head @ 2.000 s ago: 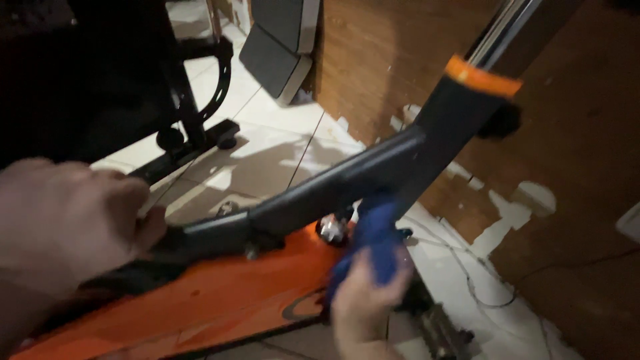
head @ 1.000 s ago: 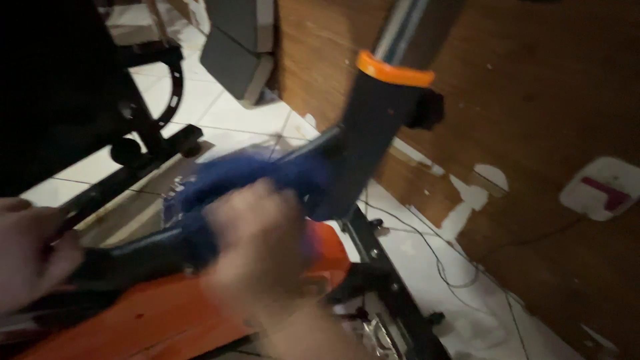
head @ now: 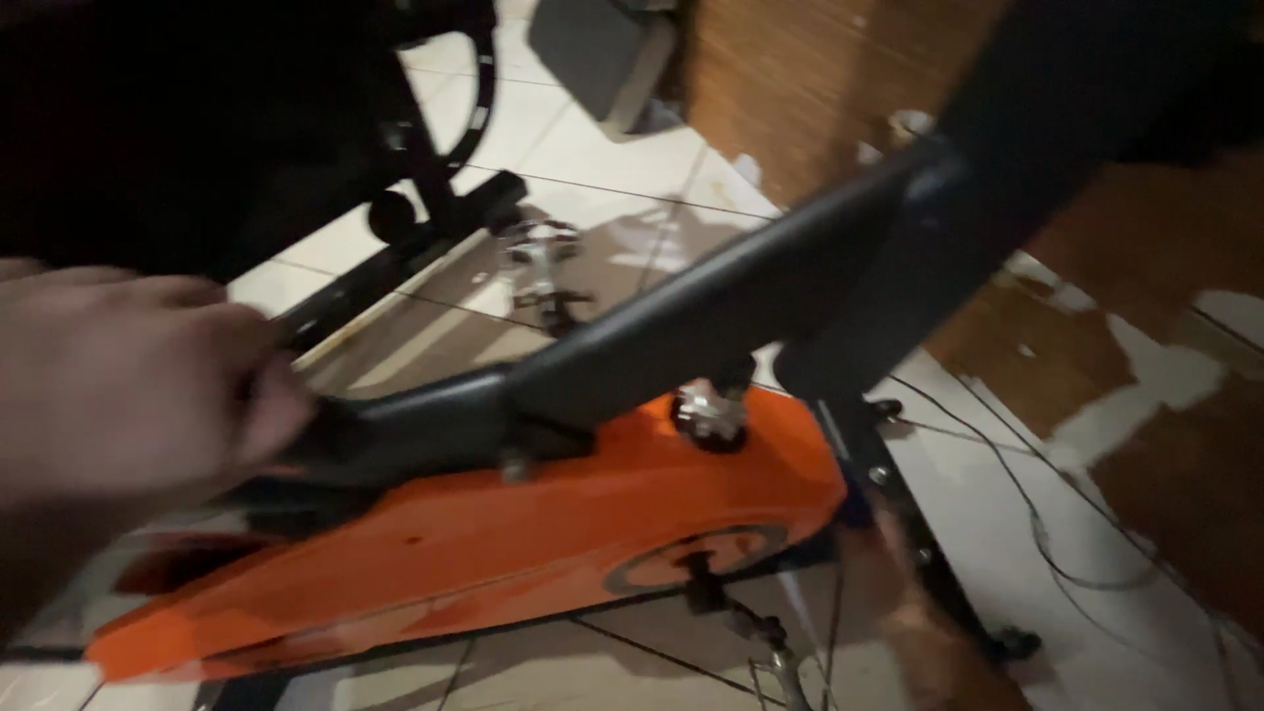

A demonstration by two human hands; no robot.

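An exercise bike's black frame tube (head: 652,316) slopes up to the right above its orange chain guard (head: 513,533). My left hand (head: 128,395) has its fingers curled at the lower left end of the tube; what lies inside them is hidden. My right hand (head: 908,583), blurred, is low at the right end of the orange guard, beside the black base bar. A bit of dark blue cloth (head: 857,509) shows at its fingertips. A metal knob-like part (head: 711,415) is under the tube, and a crank with a pedal (head: 775,652) hangs below the guard.
Another pedal (head: 543,262) is beyond the tube. Black equipment with a floor bar (head: 395,262) stands at the left. A brown wall (head: 810,89) with peeling patches borders the tiled floor at the right. Thin cables (head: 1037,533) lie on the floor near the base bar (head: 928,553).
My right hand has gone from the frame tube, where it held the blue cloth one second ago, down to the far end of the orange guard. The view has shifted.
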